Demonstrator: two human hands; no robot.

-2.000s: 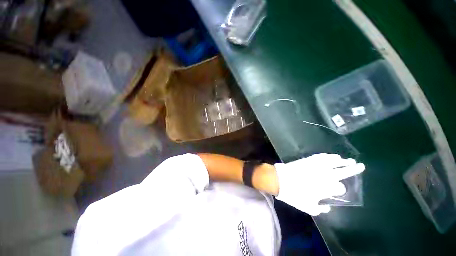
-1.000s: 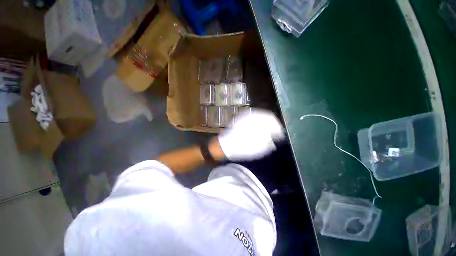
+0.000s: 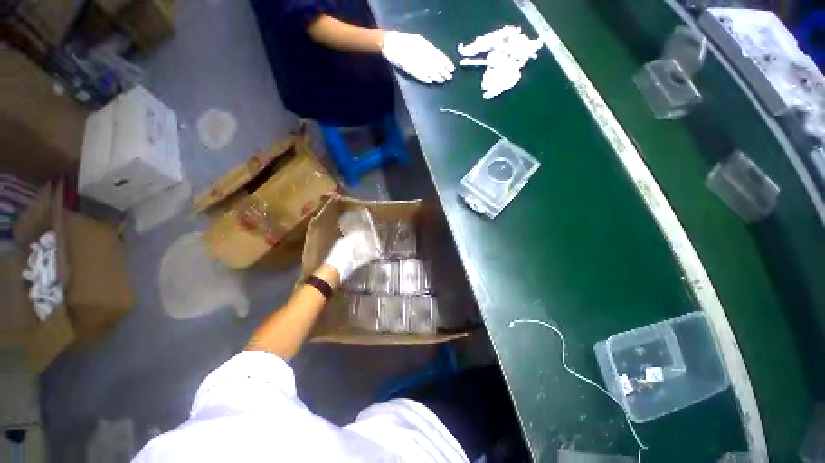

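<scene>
My left hand (image 3: pixel 348 255), in a white glove with a dark band at the wrist, reaches into the open cardboard carton (image 3: pixel 318 237). Its fingers are on a clear plastic housing (image 3: pixel 362 230) at the carton's upper left corner. The fingertips are small and blurred, but they appear to grip it. Several more clear housings (image 3: pixel 391 311) stand in rows in the carton. On the bench, a thin white wire (image 3: pixel 565 360) curls down to a housing cut off by the bottom edge. My right hand is not in view.
The green bench (image 3: pixel 561 262) holds a clear parts tray (image 3: pixel 696 366), another housing (image 3: pixel 500 176) with a wire, and crumpled white gloves (image 3: pixel 502 59). A co-worker's gloved hand (image 3: pixel 418 57) rests at the bench edge. Housings lie on the conveyor (image 3: pixel 669 158) beyond the rail.
My left hand has left the housing on the bench and moved left into the carton, onto a housing there. The view has shifted, showing the co-worker's hand and the conveyor.
</scene>
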